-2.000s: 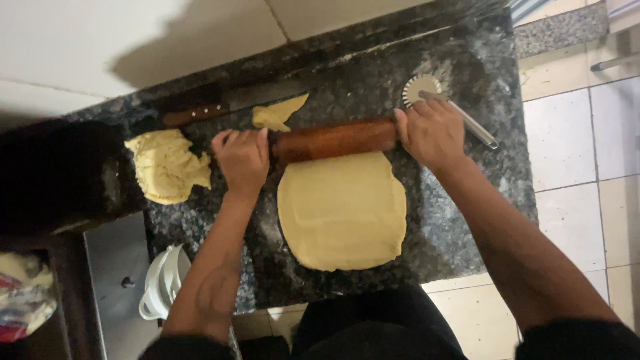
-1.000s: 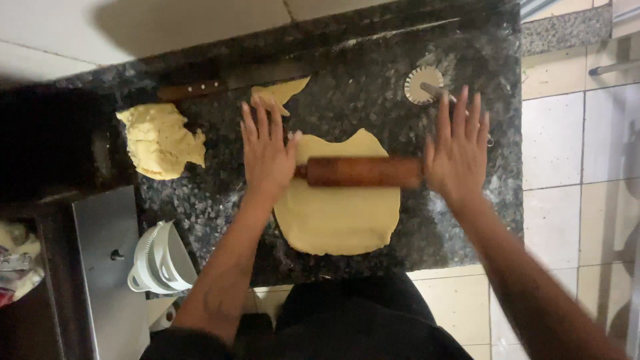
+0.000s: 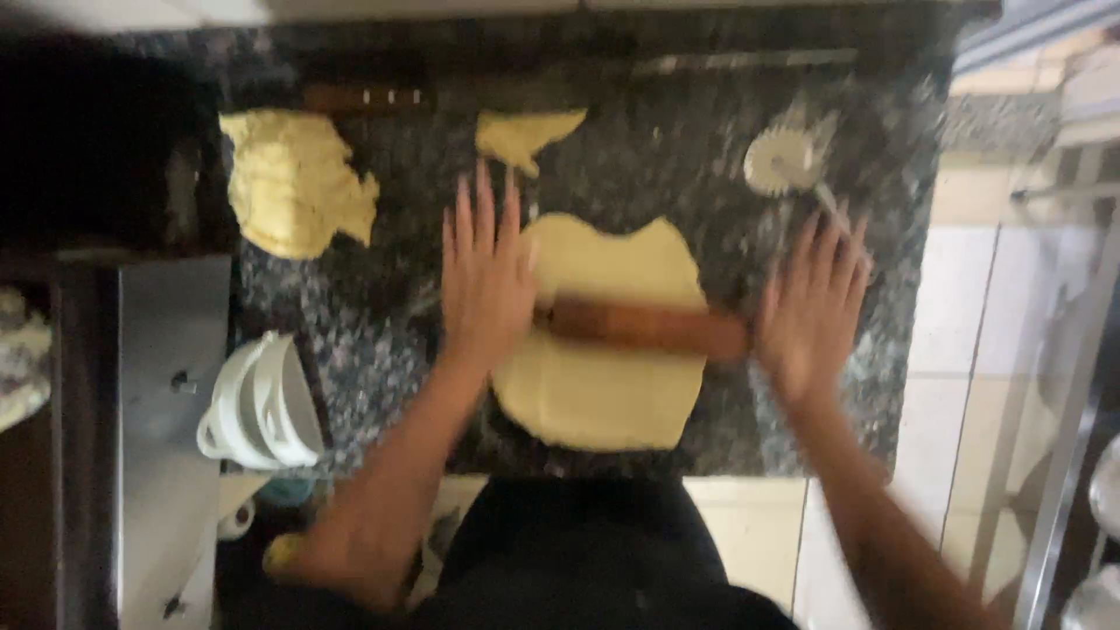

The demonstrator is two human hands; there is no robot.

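Note:
A wooden rolling pin (image 3: pixel 647 327), blurred, lies across a flat sheet of yellow dough (image 3: pixel 604 402) on the dark granite countertop (image 3: pixel 385 324). My left hand (image 3: pixel 486 280) is spread flat at the pin's left end, fingers extended away from me. At its right end is my right hand (image 3: pixel 814 306), also flat, its fingers reaching over the handle of a pastry wheel (image 3: pixel 781 162). Neither hand is wrapped around the pin; the palms rest at its handles. A scrap of dough (image 3: pixel 525 136) lies just beyond my left fingertips.
A rough lump of dough (image 3: pixel 293 184) sits at the back left, beside a knife's wooden handle (image 3: pixel 363 98). Nested white cups or strainers (image 3: pixel 262 402) stand at the front left edge, near a metal panel (image 3: pixel 171 376). Tiled floor (image 3: pixel 945 324) shows beyond the counter's right edge.
My hands have opened from their grip on the pin to flat palms. The pin has moved from the dough's far edge to its middle, nearer me. The dough's far edge now shows two raised corners.

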